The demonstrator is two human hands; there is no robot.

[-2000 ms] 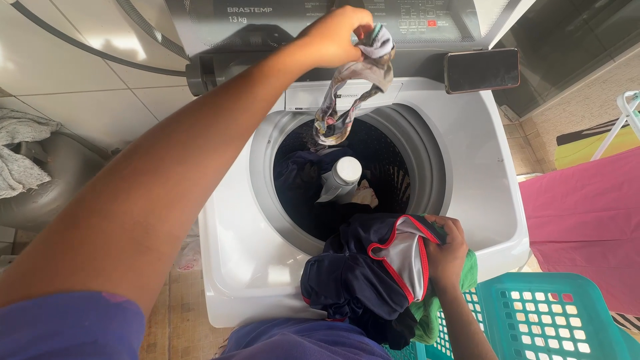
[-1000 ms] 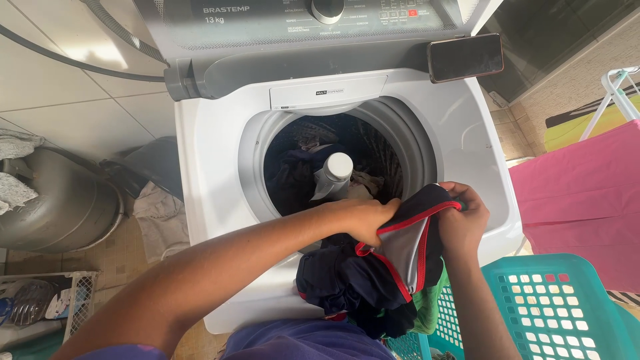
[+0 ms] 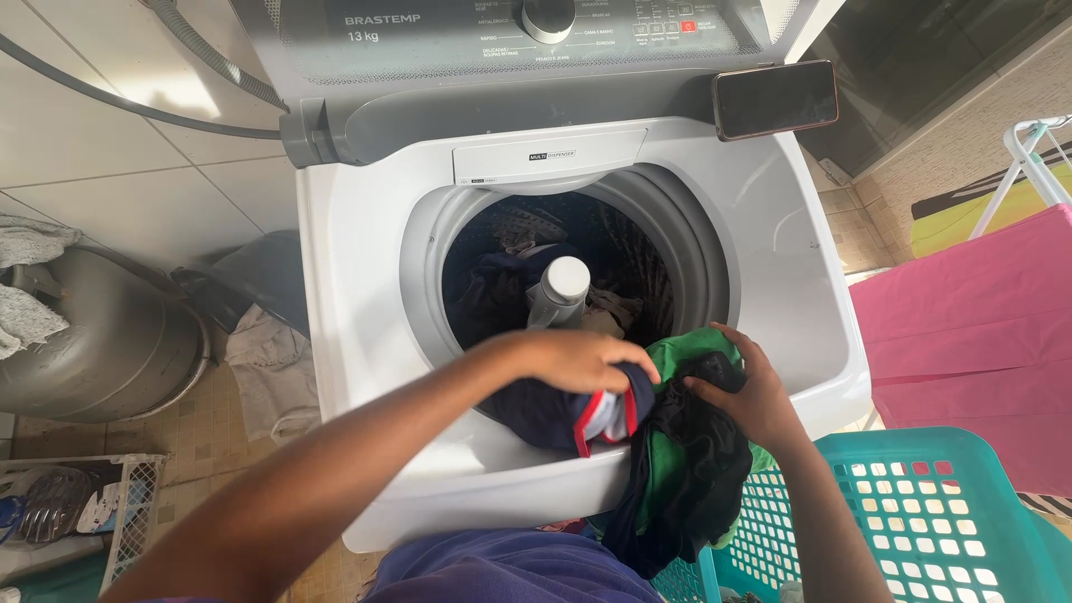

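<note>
A top-loading washing machine (image 3: 377, 419) stands with its lid up; dark and light clothes (image 3: 494, 289) lie in its drum around the white-capped agitator (image 3: 565, 289). My left hand (image 3: 586, 362) grips a navy garment with red and white trim (image 3: 536, 414) over the front rim of the drum opening. To its right, my right hand (image 3: 749, 389) holds a black garment (image 3: 699, 452) together with a green one (image 3: 691, 347). Both hang down over the machine's front edge. Fingertips of both hands are partly hidden in the cloth.
A teal plastic laundry basket (image 3: 917, 452) stands at lower right, beside pink cloth (image 3: 971, 352) on a white drying rack (image 3: 1022, 159). A smartphone (image 3: 775, 99) rests at the machine's back right. At left are a gas cylinder (image 3: 117, 335) and a white crate (image 3: 138, 511).
Both hands were on the navy garment one second ago; my right hand now holds the black and green clothes. The navy garment has moved left over the drum's rim. The patterned item seen earlier has left my left hand.
</note>
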